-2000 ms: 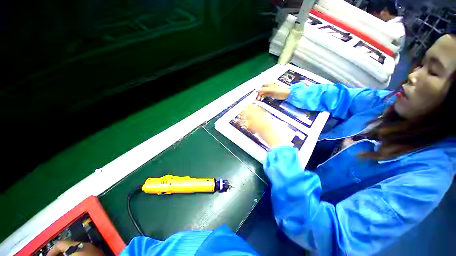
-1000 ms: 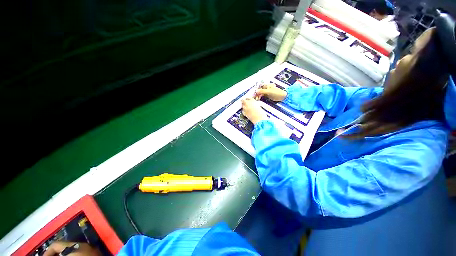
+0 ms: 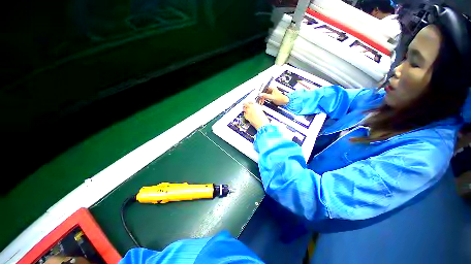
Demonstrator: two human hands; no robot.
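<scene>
A red-orange foam tray (image 3: 98,233) lies at the bottom left, cut off by the picture's edge. Part of an open tablet unit (image 3: 69,246), dark with silvery and yellowish patches, shows in its window. My right hand (image 3: 68,260) is over this unit at the bottom edge, mostly cut off; a small dark thing shows at it, and its grip cannot be made out. My blue right sleeve (image 3: 193,251) crosses the bottom. My left hand is not in view. A yellow electric screwdriver (image 3: 175,193) lies on the green bench, its dark tip pointing right.
A person in a blue smock (image 3: 356,170) sits at the right, both hands over a white tray (image 3: 222,129) with open tablet units. White and red trays (image 3: 330,44) are stacked behind. A white rail (image 3: 155,144) edges the bench (image 3: 175,221); a black cord (image 3: 124,221) runs from the screwdriver.
The view has shifted, so the bench things sit further left and less of my right hand shows. The neighbour's head has turned back towards the tray, and their hands have come together over it.
</scene>
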